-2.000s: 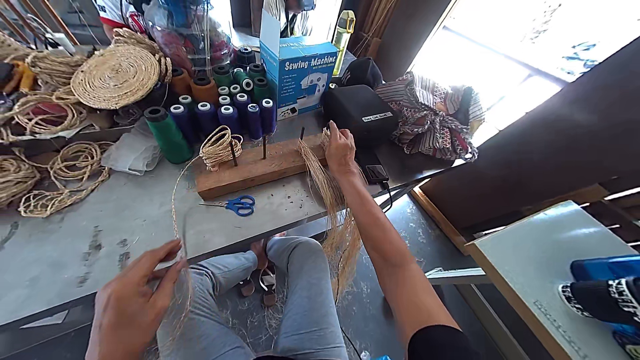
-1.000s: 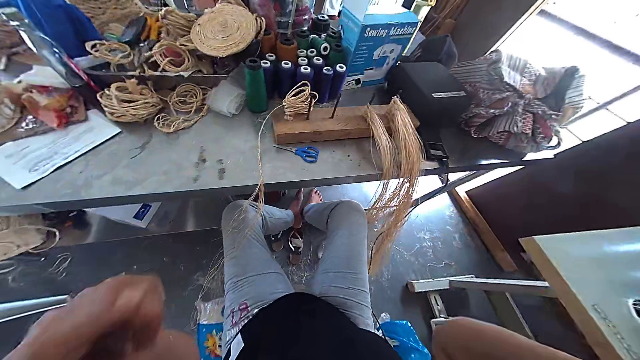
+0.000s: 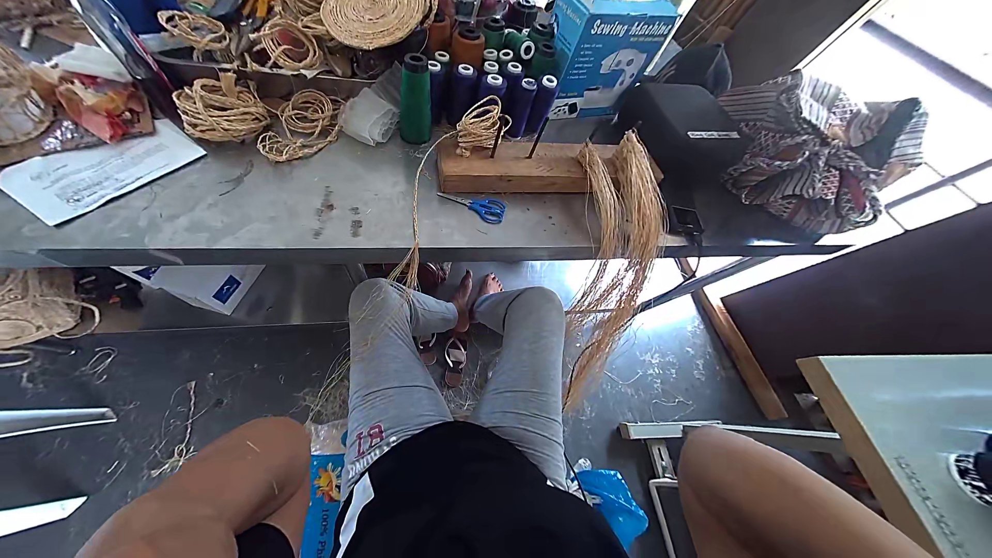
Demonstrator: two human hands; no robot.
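Both of my hands are out of view; only bent arms show at the lower left and lower right. A braided fibre cord (image 3: 417,203) runs from a small coil (image 3: 480,128) at the wooden block (image 3: 511,177) over the table edge, its loose strands lying on my left knee. Two bundles of loose fibre (image 3: 640,190) hang from the block's right end down past the edge. Metal pegs stand up from the block. In front of it lie blue-handled scissors (image 3: 488,210).
Thread cones (image 3: 415,101), a sewing machine box (image 3: 608,58) and a black case (image 3: 678,128) line the table's back. Rope coils (image 3: 221,108) and papers (image 3: 101,170) lie at left. A metal frame (image 3: 728,436) and a light-topped table (image 3: 907,403) stand at right.
My right hand has left the fibre at the block, and my left hand has let go of the cord; both are now out of view. The view has shifted.
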